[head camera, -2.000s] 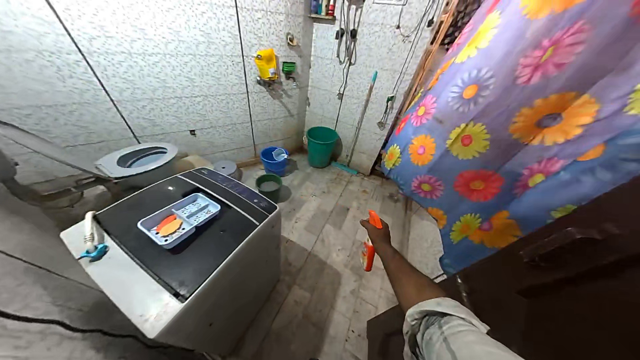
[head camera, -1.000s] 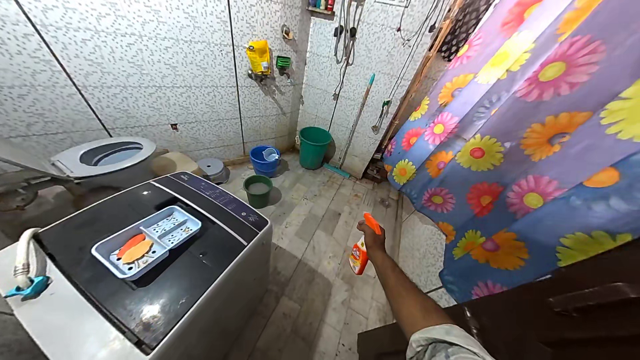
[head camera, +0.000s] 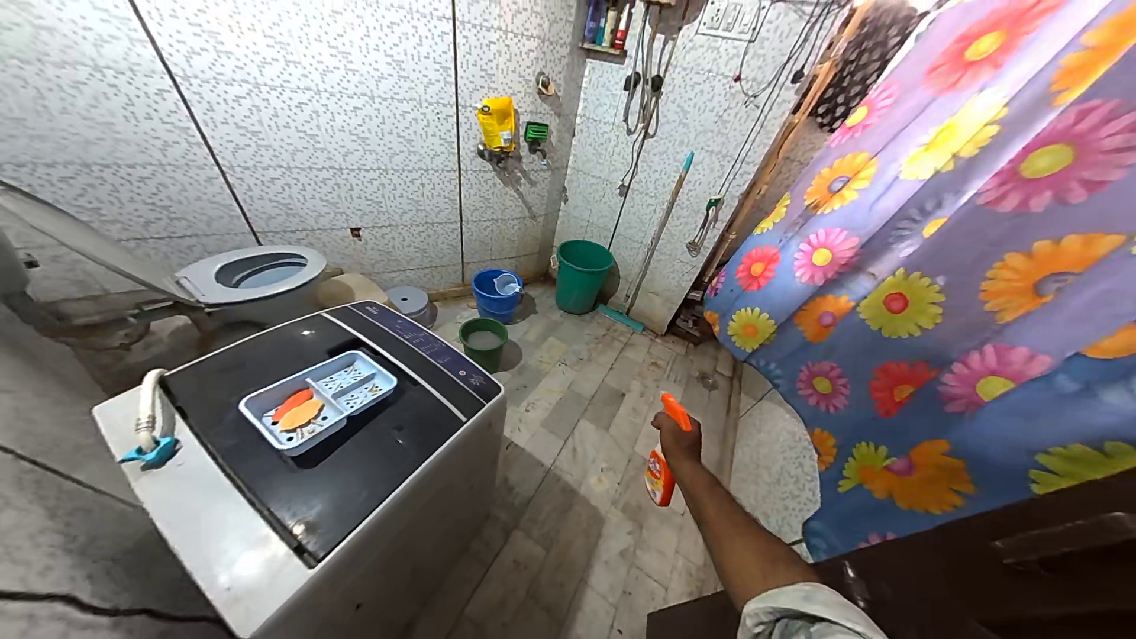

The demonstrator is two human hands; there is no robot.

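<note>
My right hand reaches forward over the tiled floor, its fingers wrapped around the neck of an orange spray bottle. The bottle's orange trigger head rises above the fist and its body hangs below. My left hand is out of the frame. To the left of the bottle stands a top-loading washing machine with a dark lid. A light blue plastic tray holding an orange and a red item lies on that lid, and a white hose with a blue end rests at its left edge.
A toilet with raised lid stands at the left. Farther back are a blue bucket with a mug, a small green bucket, a taller green bucket and a floor squeegee. A flowered curtain hangs at right, above a dark brown surface.
The spray bottle, tilted under my right hand two seconds ago, now shows more of its body below the fist. The view has shifted somewhat.
</note>
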